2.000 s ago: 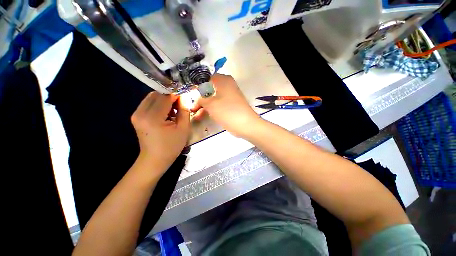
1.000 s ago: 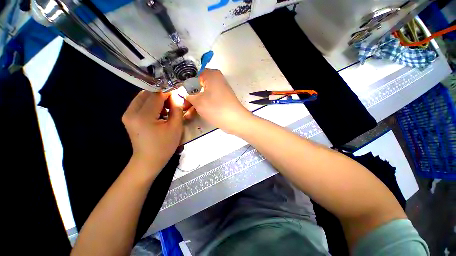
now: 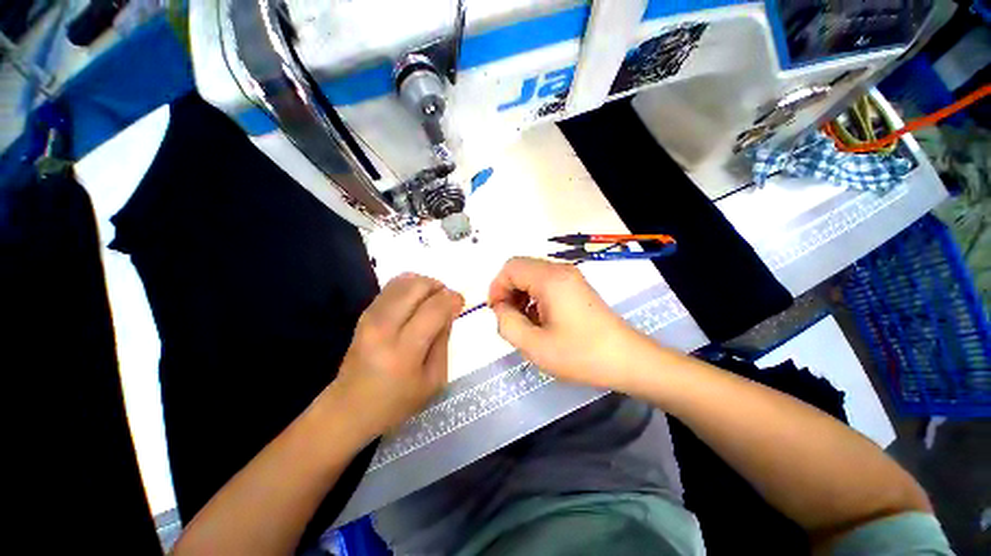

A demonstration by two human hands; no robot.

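Note:
My left hand (image 3: 402, 342) and my right hand (image 3: 554, 315) are in front of the sewing machine's needle area (image 3: 435, 201), a short gap apart, above the white bed. Thumb and fingers are pinched on both. A thin dark line shows between the fingertips; I cannot tell whether it is thread or the bed's seam, or whether either hand holds anything. A large black panel (image 3: 245, 282) lies left of the needle. Thread snips (image 3: 619, 247) with orange and blue handles lie right of my hands, reaching onto a black strip (image 3: 674, 217).
The machine head (image 3: 522, 54) stands behind. A ruler tape (image 3: 489, 393) runs along the table's front edge. A checked cloth (image 3: 837, 163) and an orange cord lie at the right end. Stacked black pieces (image 3: 810, 382) are at lower right, beside a blue basket (image 3: 913, 315).
Both hands have drawn back from the needle area towards the table's front edge and moved a little apart. The needle area is now uncovered. The camera view has shifted, showing more of the machine head.

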